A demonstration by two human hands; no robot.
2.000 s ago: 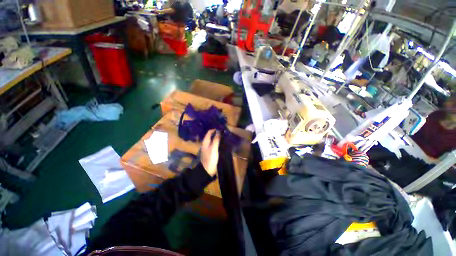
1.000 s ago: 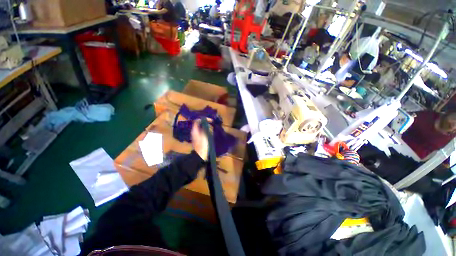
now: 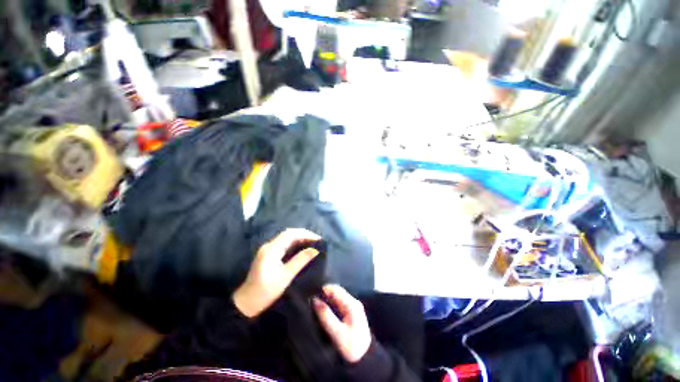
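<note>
A large dark grey-black garment (image 3: 216, 201) lies heaped left of the sewing machine and hangs over the table's front edge. My left hand (image 3: 279, 270) holds a dark cloth piece (image 3: 307, 280) between thumb and fingers at the front edge. My right hand (image 3: 343, 321) is just below and right of it, fingers curled on the same dark cloth. The cloth piece blends with the garment, so its outline is hard to tell. The white machine head with its blue band (image 3: 477, 179) is right of the garment; its needle area is washed out by glare.
A slim red tool (image 3: 422, 241) lies on the white table (image 3: 403, 276). A parts tray (image 3: 593, 254) is at the right edge, with pale tapes (image 3: 492, 317) hanging over. A cream machine (image 3: 78, 160) stands far left, near an orange-red item (image 3: 153, 136). Dark thread cones (image 3: 559, 60) stand above.
The view has swung right from the cardboard boxes to the machine table. My left hand has moved from the purple bundle to the table's front edge, and my right hand has come into view.
</note>
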